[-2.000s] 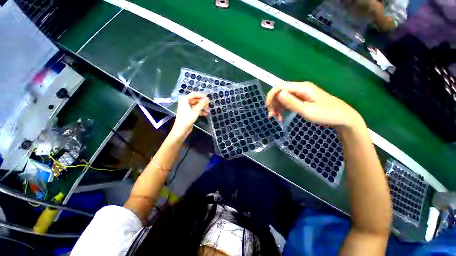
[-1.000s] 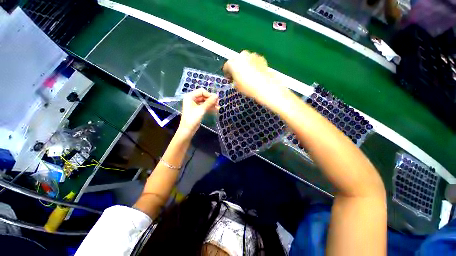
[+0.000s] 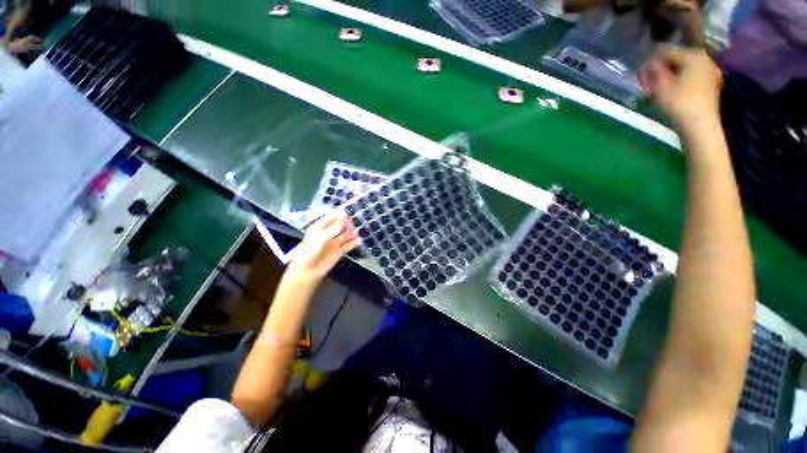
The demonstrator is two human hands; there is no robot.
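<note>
A clear blister tray (image 3: pixel 425 221) filled with rows of round black components is tilted and slightly bent over the bench edge. My left hand (image 3: pixel 326 248) pinches its left edge. My right hand (image 3: pixel 686 84) is blurred, raised at the upper right beyond the green belt; its fingers look curled, and whether they hold anything cannot be told. A second filled tray (image 3: pixel 580 279) lies flat to the right, with a band of discs along its upper edge. A short blister tray (image 3: pixel 349 184) lies partly under the held tray.
Small pinkish-copper assemblies (image 3: pixel 429 65) sit spaced on the green belt (image 3: pixel 389 93). Crumpled clear film (image 3: pixel 265 172) lies left. Another tray (image 3: pixel 765 372) is at far right, partly behind my forearm. Black stacked trays (image 3: pixel 115 62) stand upper left. Another person's hand (image 3: pixel 677 18) and trays are across the belt.
My right hand has swung from above the held tray to the upper right, uncovering the second tray. My left hand still holds the tray edge. The view has shifted; more belt assemblies show.
</note>
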